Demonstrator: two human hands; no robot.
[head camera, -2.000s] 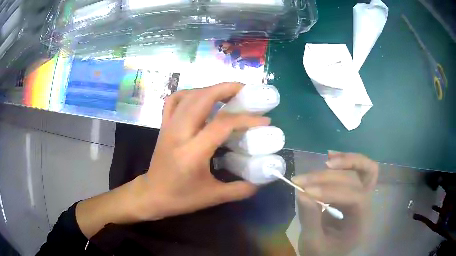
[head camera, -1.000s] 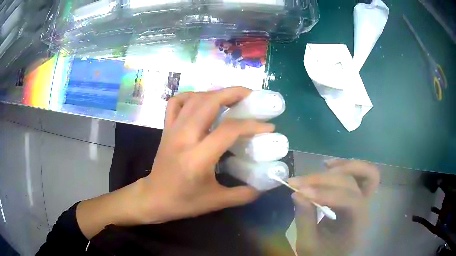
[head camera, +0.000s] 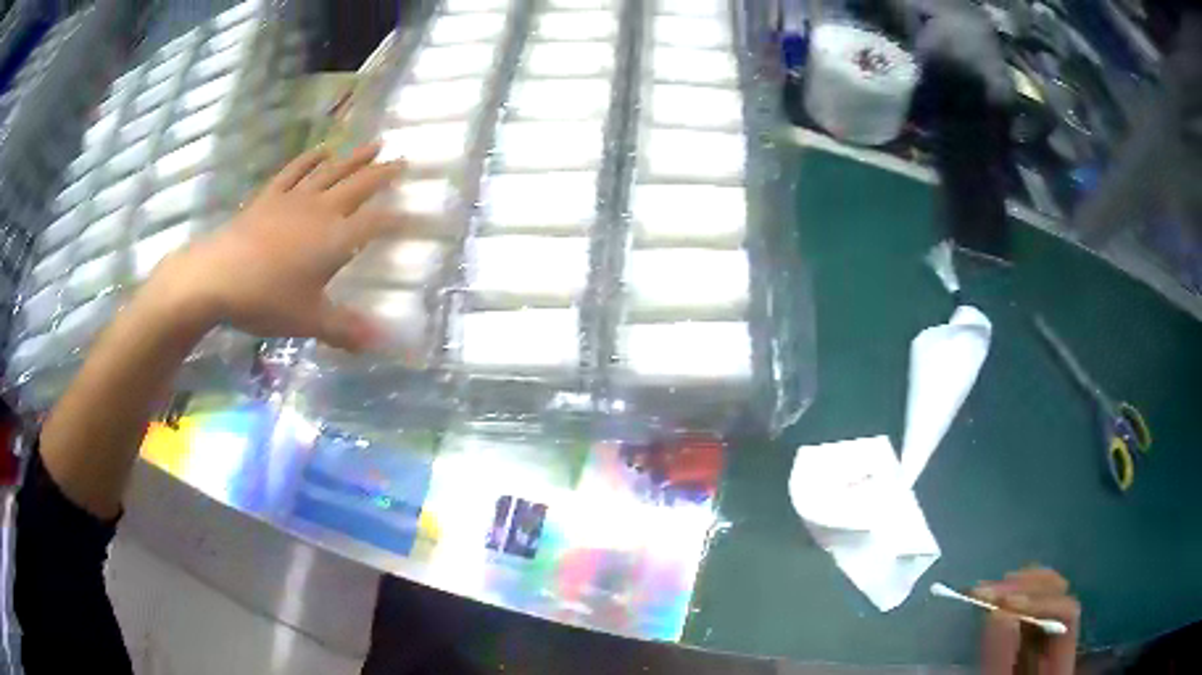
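Note:
My left hand (head camera: 297, 251) is open with fingers spread over the left column of a large clear blister tray (head camera: 784, 330). The tray holds three columns of white plastic housings (head camera: 686, 278). No housing shows gripped in the hand; it is slightly blurred. My right hand (head camera: 1032, 620), low at the right and partly cut off by the lower edge, holds a cotton swab (head camera: 966, 600) between its fingers. The swab lies nearly level, with both tips showing.
White wiping paper (head camera: 863, 517) and a white dispensing cone (head camera: 944, 382) lie on the green mat (head camera: 844, 264). Scissors (head camera: 1101, 409) lie at the right. A swab tub (head camera: 861, 86) stands at the back. Another filled tray (head camera: 145, 198) is at the left. A holographic sheet (head camera: 356, 491) lies along the front edge.
The view has shifted up over the trays. My left hand has let go of the three housings and moved left over the tray. My right hand has drawn the swab away to the right.

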